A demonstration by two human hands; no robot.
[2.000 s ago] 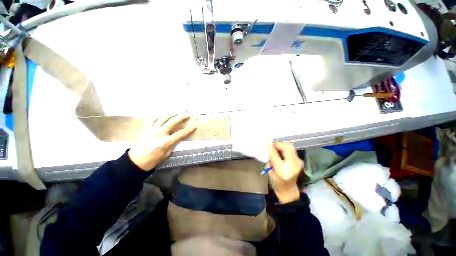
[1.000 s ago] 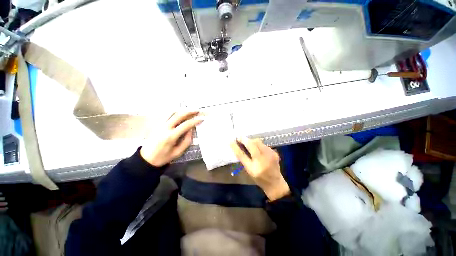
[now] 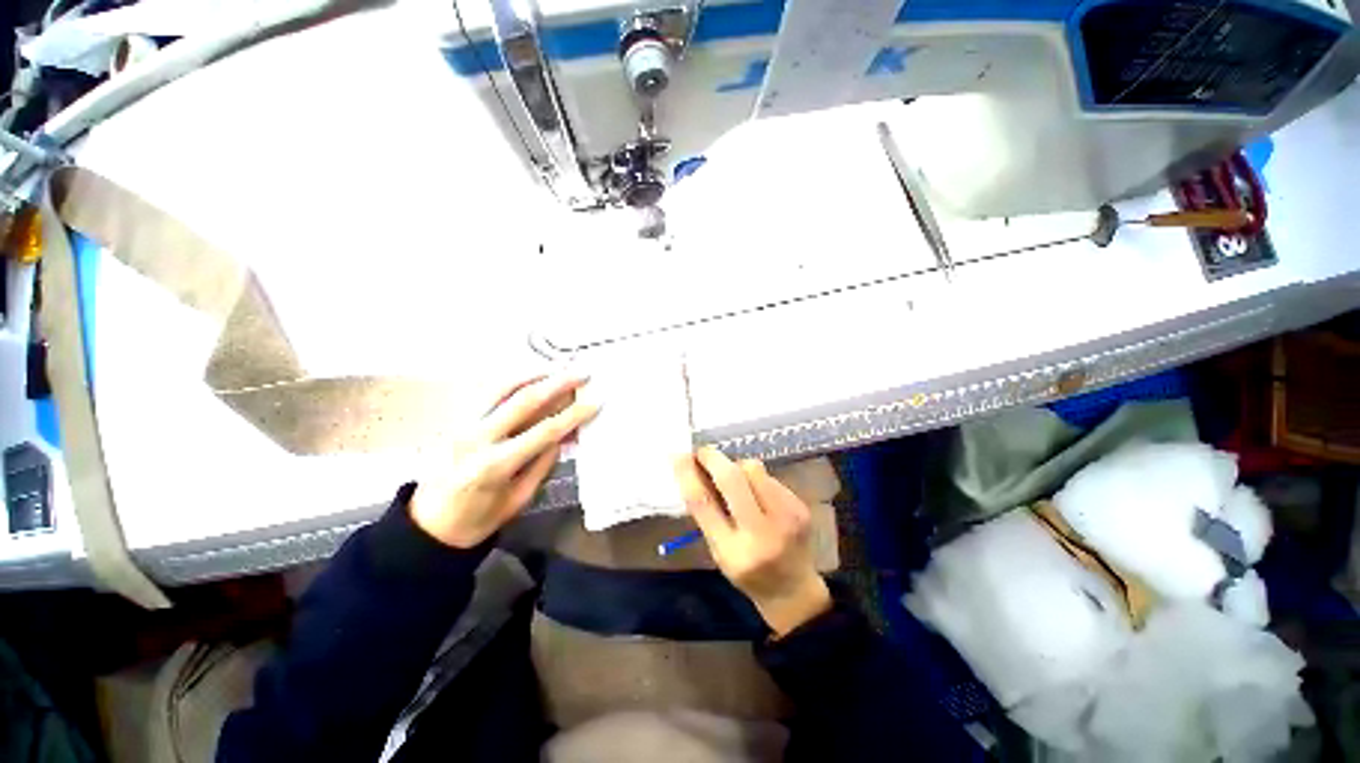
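Observation:
A small white pattern card (image 3: 634, 432) lies over the end of the tan waistband strip (image 3: 343, 413) at the table's front edge. My left hand (image 3: 500, 455) presses flat at the card's left edge, on the strip. My right hand (image 3: 753, 537) pinches the card's right edge; a blue pen (image 3: 679, 544) sticks out to the left beneath its fingers. The strip folds at the left, runs up the table and hangs over the front edge at far left. The strip end under the card is hidden.
The white sewing machine (image 3: 984, 134) stands behind, its needle area (image 3: 641, 187) above my hands. Dark tweezers (image 3: 916, 201), an orange-handled screwdriver (image 3: 1193, 219) and red-handled snips (image 3: 1231, 187) lie right. A tan garment piece with a dark band (image 3: 656, 599) is on my lap. White padding (image 3: 1029, 626) lies below right.
The card has moved left from beside the strip end to lie over it. My right hand has moved left with it and lower. The view has shifted too.

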